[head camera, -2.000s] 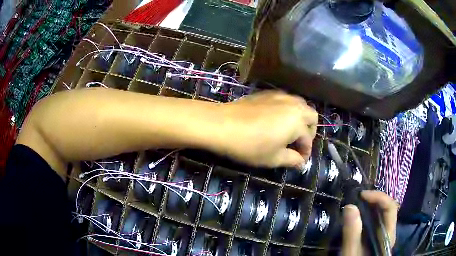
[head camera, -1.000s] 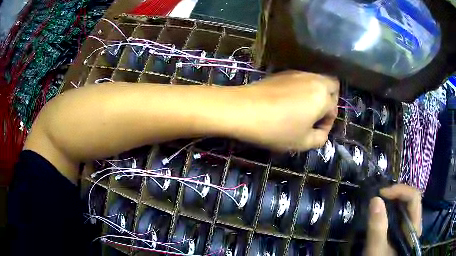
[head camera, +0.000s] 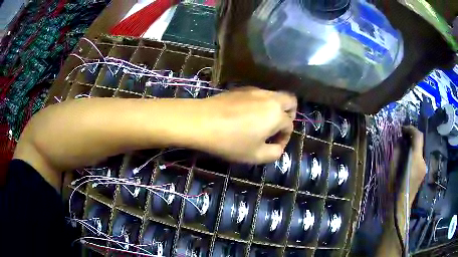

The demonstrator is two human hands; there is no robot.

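The partitioned carton (head camera: 201, 176) holds small round speakers (head camera: 238, 208) on edge, one per cell. Thin red and white lead wires (head camera: 135, 176) drape over several cells at the left. My left hand (head camera: 246, 125) reaches across the carton, fingers curled over its middle cells. Whether it pinches a wire is hidden; a pinkish lead shows just right of it. My right hand (head camera: 413, 168), blurred, is right of the carton over the wire bundle (head camera: 379, 150). It is closed around the dark soldering iron (head camera: 400, 155), whose tip I cannot make out; a cable trails down.
The cardboard hood (head camera: 301, 88) with its clear plastic bowl (head camera: 326, 45) hangs over the carton's upper right. Green and red wired pieces (head camera: 37, 70) lie at the left. Red wires (head camera: 143, 17) lie behind the carton. Dark equipment with a white disc (head camera: 446, 227) stands at the far right.
My right hand has moved with the iron from above the carton's right cells to the wire bundle at the right. My left hand stays over the middle cells. The view has shifted.
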